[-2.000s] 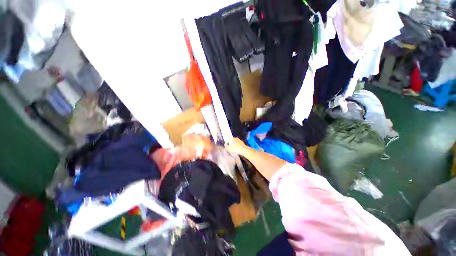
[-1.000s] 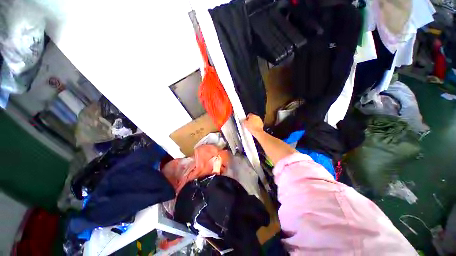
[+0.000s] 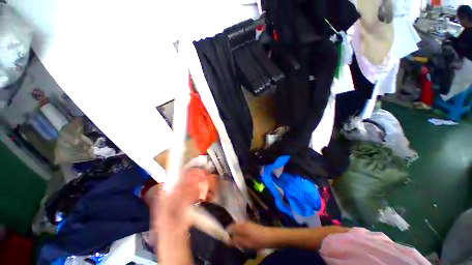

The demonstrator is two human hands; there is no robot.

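Note:
A long pale strip [image 3: 178, 119] rises from my left hand towards the white panel's upper part. Another length of it runs between my two hands. My left hand [image 3: 175, 220] is blurred at the lower centre, with the strip bending at its fingers, so it appears to grip it. My right hand [image 3: 248, 235], in a pink sleeve, is closed on the lower end of the strip. More pale bands [image 3: 217, 121] hang beside black trousers [image 3: 222, 77] and an orange-red bunch [image 3: 201, 124].
Dark navy cloth [image 3: 103, 212] is heaped on the left. A blue garment [image 3: 297, 194] lies right of centre. A green sack [image 3: 375, 168] and clear plastic lie on the green floor [image 3: 429, 155]. Dark and white garments hang at the upper right. A person [image 3: 463, 31] is at the far right.
My right hand has come down from the hanging bands and now holds a strip low in front of me. My left hand has come into view at the lower centre.

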